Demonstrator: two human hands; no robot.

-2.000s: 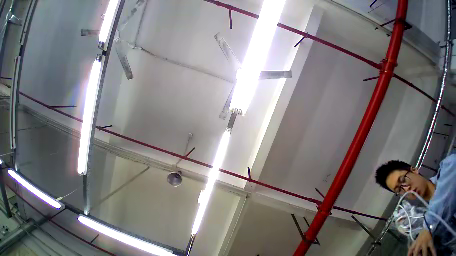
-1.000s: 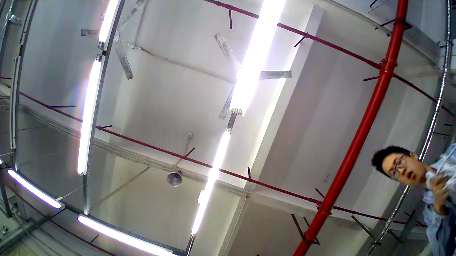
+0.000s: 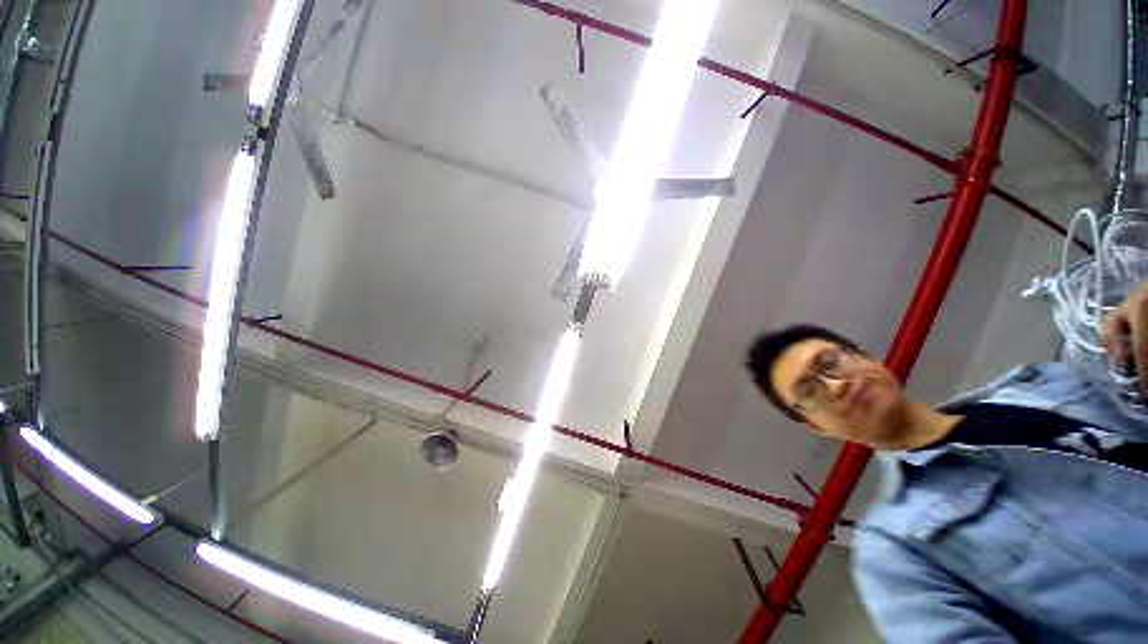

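Note:
Neither of my hands is in view. The camera faces up at the ceiling. Nearest to it, at the lower right, a person in a light blue denim jacket [image 3: 957,541] and glasses leans over the view. White cable loops [image 3: 1085,296] hang at the right edge, and that person's hand [image 3: 1133,333] is on them, partly cut off by the edge.
Bright strip lights [image 3: 541,440] run across the white ceiling. A thick red pipe [image 3: 938,271] crosses the right side, partly behind the person, with thinner red pipes branching off. A ceiling fan [image 3: 692,188] and a round lamp [image 3: 439,449] also show.
The person has come closer and further into view from the right edge, now covering part of the red pipe. The cable loops now show higher up at the right edge. The ceiling view is unchanged.

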